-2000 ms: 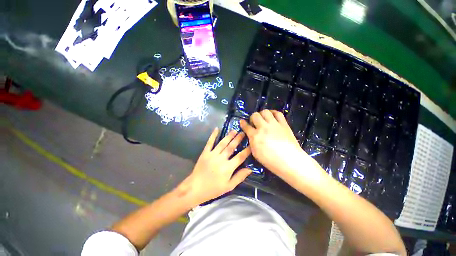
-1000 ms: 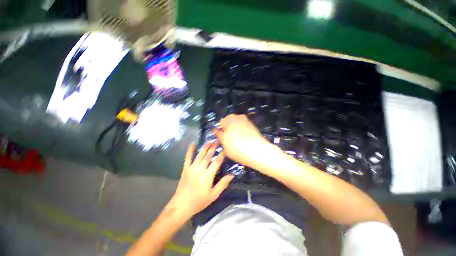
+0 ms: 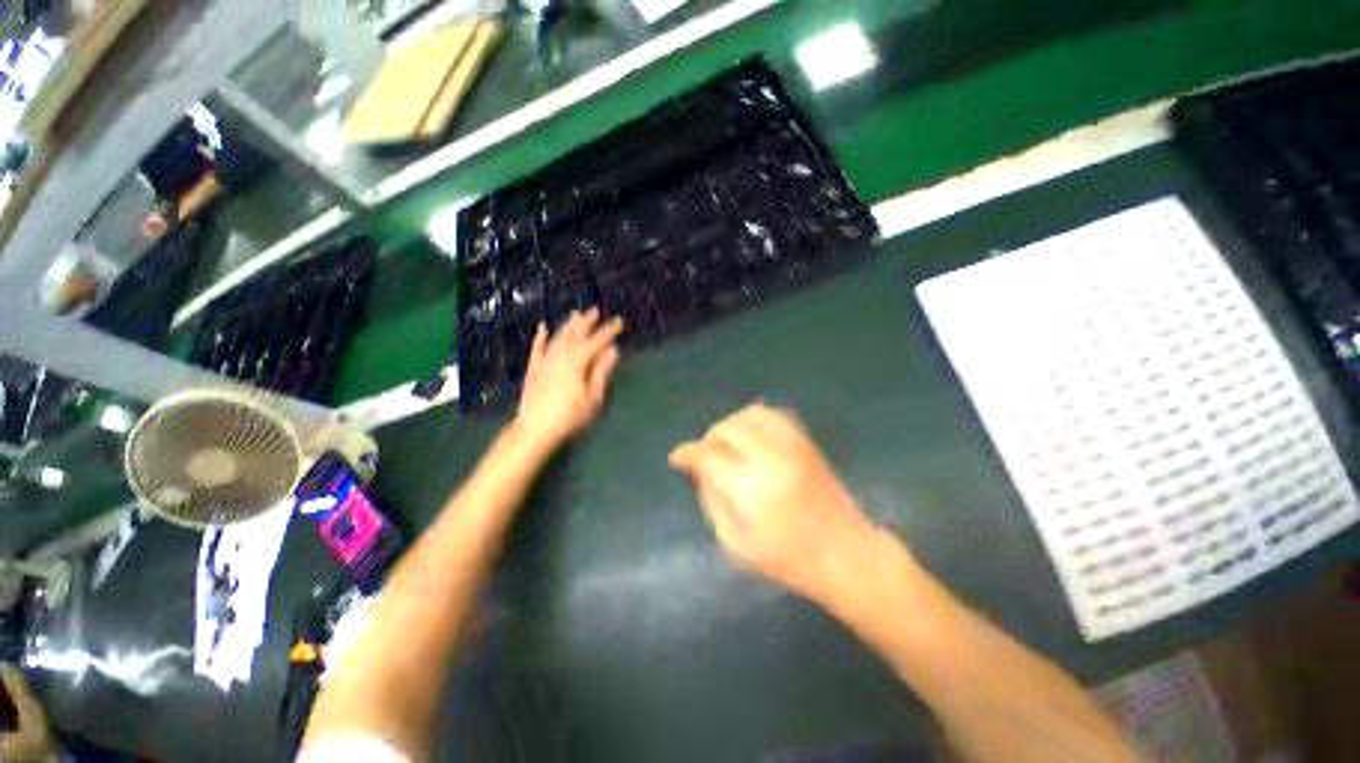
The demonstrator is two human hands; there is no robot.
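The black compartment tray lies at the back, mostly over the green conveyor belt and its pale edge rail. My left hand is at the tray's near edge with its fingers spread, pushing or resting against it; it grips nothing that I can see. My right hand is over the dark green bench, away from the tray, with fingers curled and thumb and forefinger together. No item shows between them. The white sheet with rows of small marks lies on the bench to the right.
A beige fan and a lit phone stand at the left. A white pile is partly behind my left arm. Another black tray is at the far right, one more on the belt at left. A person's hand shows beyond.
The black tray has moved away from me, off the near bench and onto the belt. My left hand has followed it forward; my right hand has left it. The view has swung right and up.
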